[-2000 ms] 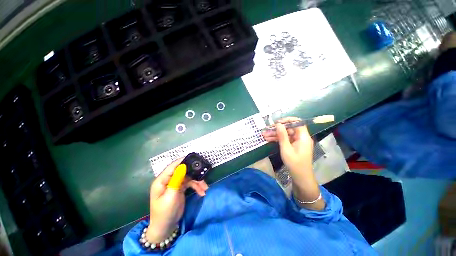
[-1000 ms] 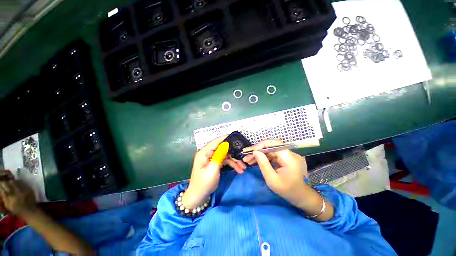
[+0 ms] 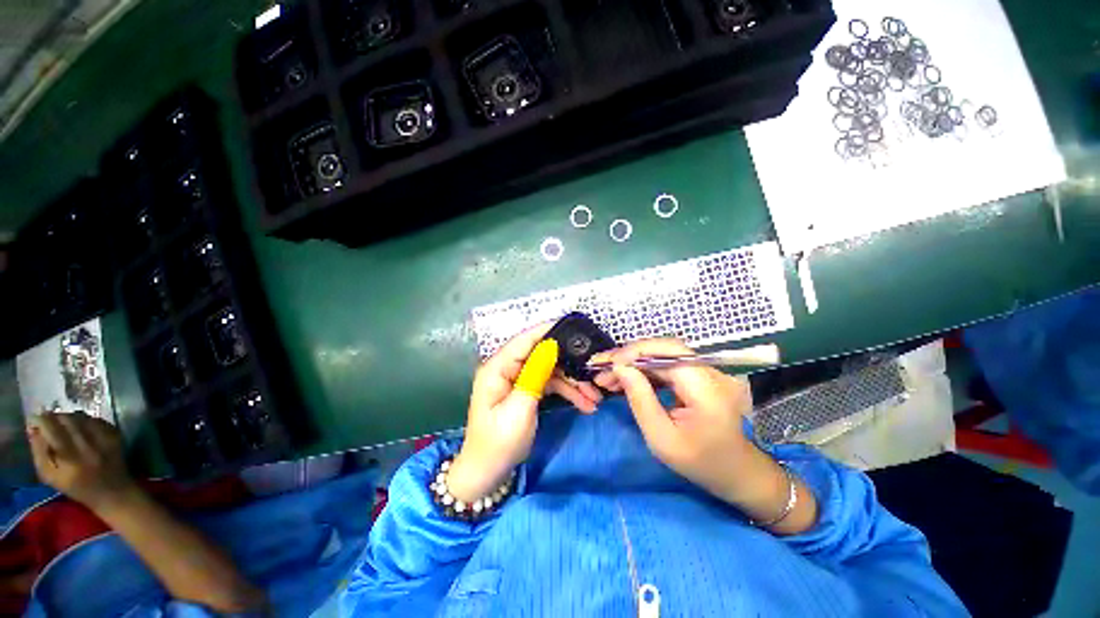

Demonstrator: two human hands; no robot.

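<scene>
My left hand (image 3: 510,396), with a yellow finger cot (image 3: 537,367) on one digit, holds a black camera housing (image 3: 579,340) with its round lens ring facing up. My right hand (image 3: 685,404) holds a thin pen-like tool (image 3: 738,357) with a pale handle end; its tip is at the housing's lower right side, partly hidden by the fingers. The white dot sheet (image 3: 724,297) lies just behind both hands. Several thin pale rings (image 3: 620,229) lie apart on the green mat.
A stacked black foam tray (image 3: 446,169) with housings stands behind. A white paper (image 3: 965,199) with a loose ring pile (image 3: 887,85) lies right. Another foam tray (image 3: 217,350) stands left, near another person's hand (image 3: 79,456). Black blocks (image 3: 977,531) sit lower right.
The view has shifted. My right hand has come from over the dot sheet's right end to the housing, bringing the tool tip to it. My left hand still holds the housing.
</scene>
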